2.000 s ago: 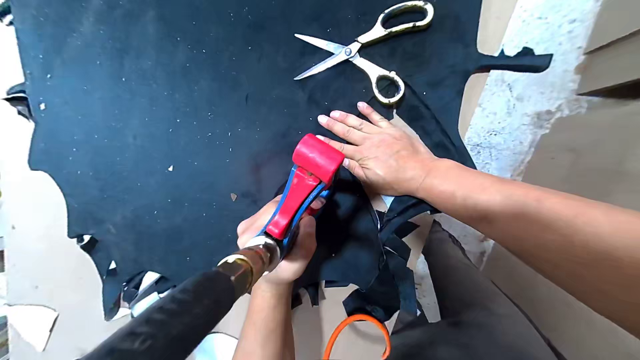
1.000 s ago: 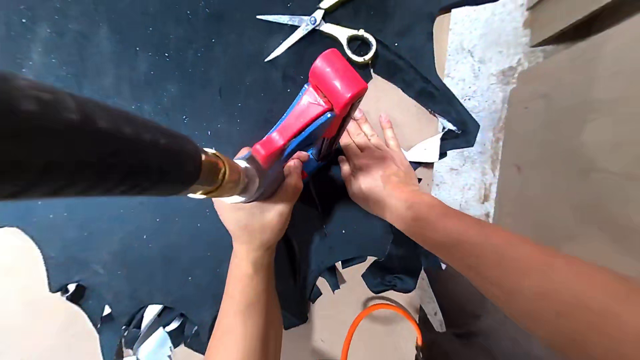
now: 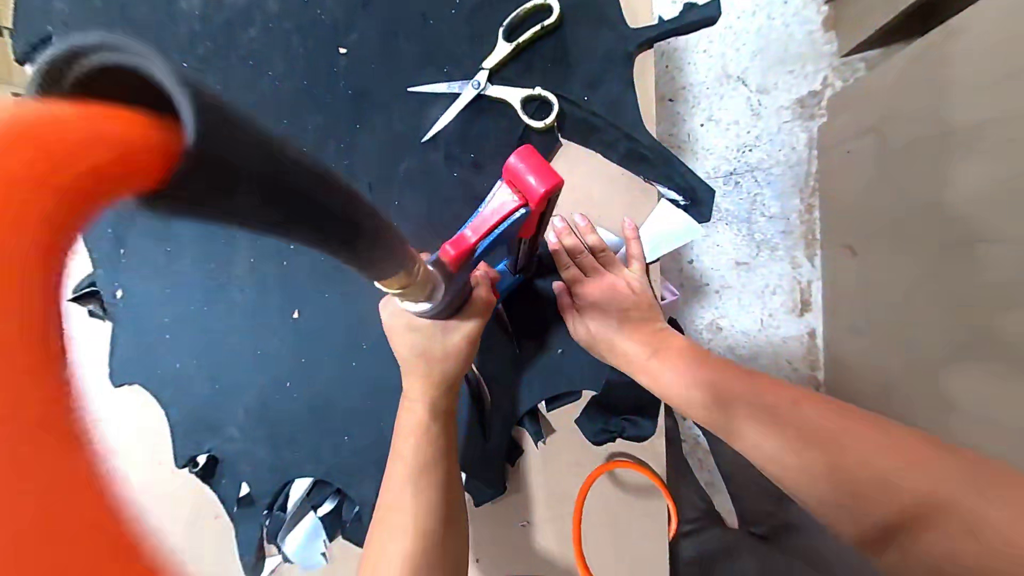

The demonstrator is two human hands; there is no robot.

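My left hand (image 3: 440, 328) is closed around the handle of a red and blue powered hand cutter (image 3: 488, 232), which has a thick black hose (image 3: 280, 184) at its back end. The cutter's working end is turned down and hidden. My right hand (image 3: 604, 296) lies flat, fingers spread, on black sheet material (image 3: 240, 264), probably leather, at a cut-out edge beside the cutter. By its fingertips is a pale scrap (image 3: 668, 230). Above both hands lie spread scissors (image 3: 480, 82) with cream handles, on the black sheet.
Brown board (image 3: 536, 488) shows under the sheet's ragged edge. An orange hose (image 3: 588, 512) loops near the bottom, and an orange curve (image 3: 48, 344) crosses close on the left. Black and white scraps (image 3: 308, 520) lie at lower left. Bare floor (image 3: 736, 240) runs along the right.
The hose has swung across the view at the left. Brown board beside my right hand, covered by black sheet two seconds ago, now shows. The view has shifted.
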